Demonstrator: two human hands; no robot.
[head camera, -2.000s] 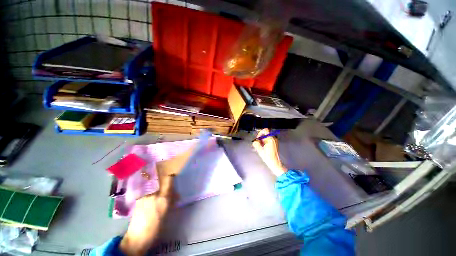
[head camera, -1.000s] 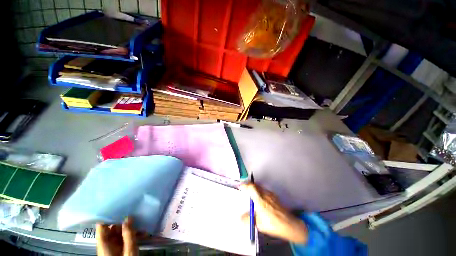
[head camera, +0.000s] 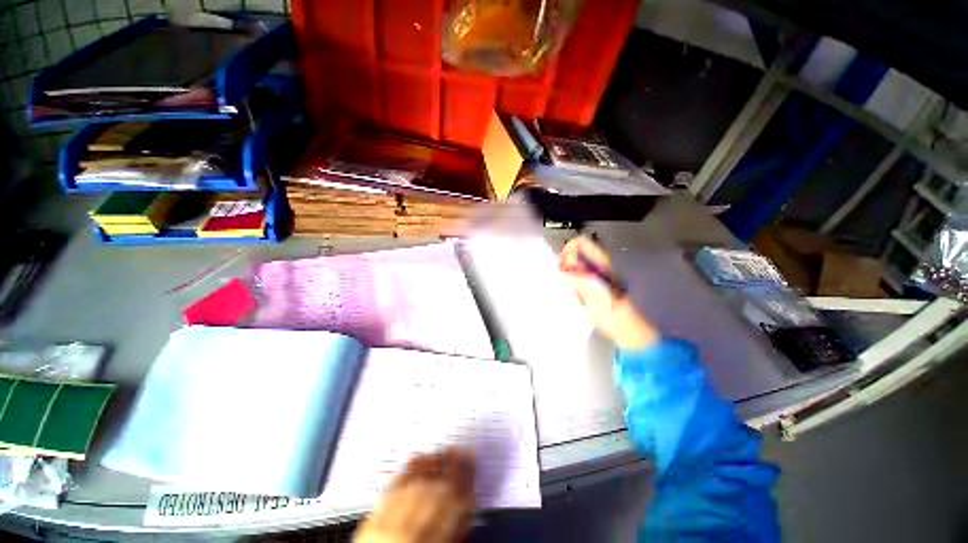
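Note:
An open booklet lies at the bench's front edge, with a pale blue-white cover (head camera: 244, 408) turned to the left and a white printed page (head camera: 425, 408) on the right. My left hand (head camera: 430, 493) is blurred over the lower part of that page; its fingers are not clear. My right hand (head camera: 594, 278) is raised to the right of the papers, around a dark slim pen (head camera: 605, 278), partly hidden and blurred. Pink record sheets (head camera: 350, 297) lie behind the booklet, with a dark green edge (head camera: 501, 345). A pale blurred sheet (head camera: 531, 286) shows beside them.
A pink-red card (head camera: 221, 304) lies left of the sheets. Green panels (head camera: 53, 416) are at far left. Blue letter trays (head camera: 255, 170), kraft envelopes (head camera: 340, 214) and a document box (head camera: 594, 204) stand behind. A clear bag (head camera: 507, 37) hangs before the red panel (head camera: 409, 74).
The booklet's right side now shows a lined page instead of the title page. My right hand has moved up and away from it with the pen. My left hand has moved right, from cover to page.

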